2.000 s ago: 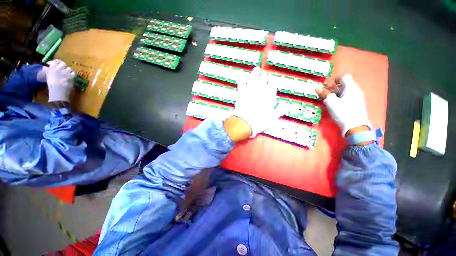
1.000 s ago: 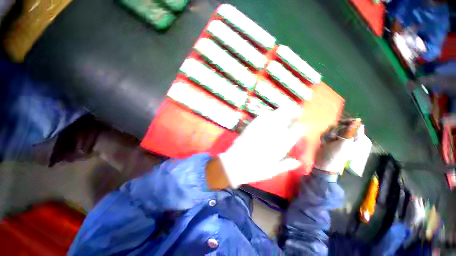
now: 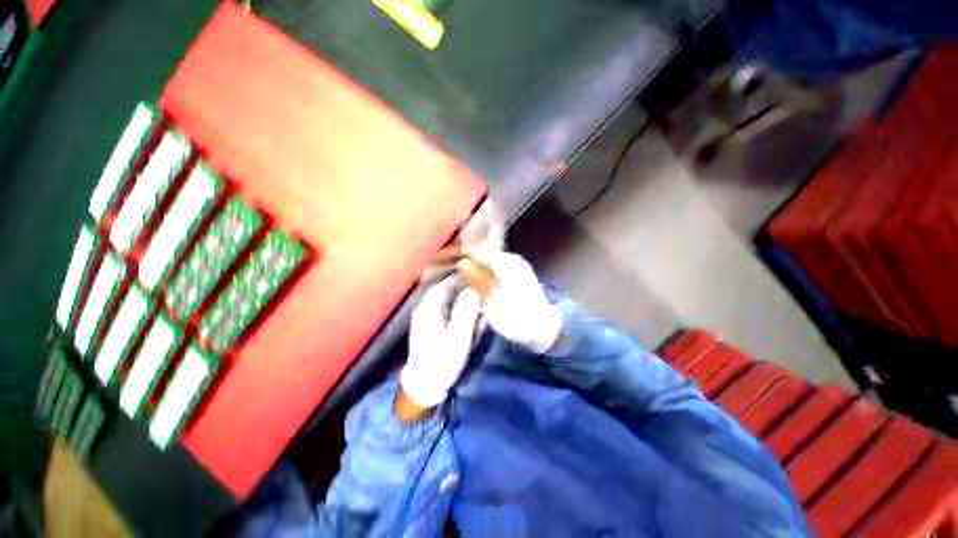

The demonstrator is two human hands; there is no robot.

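Note:
Rows of green circuit boards lie on the red mat (image 3: pixel 326 158), at left in the view. Most carry white strips (image 3: pixel 181 233); two boards at the row's near end show bare components (image 3: pixel 252 292). My gloved left hand (image 3: pixel 436 338) and gloved right hand (image 3: pixel 519 303) are close together over the mat's near edge, fingertips meeting. A blurred pale slip (image 3: pixel 483 226) sticks out beyond my right fingers, which seem to pinch it. What my left fingers hold, if anything, is blurred.
A yellow slip (image 3: pixel 413 21) lies on the dark bench at the top. Stacked red racks (image 3: pixel 819 447) stand on the floor at lower right, with more red stacks (image 3: pixel 882 210) above. Uncovered green boards (image 3: pixel 68 405) and a tan mat (image 3: pixel 79 499) are at lower left.
The view has swung right, so the boards now appear at left and the floor racks show. My left hand has left the boards and come together with my right hand.

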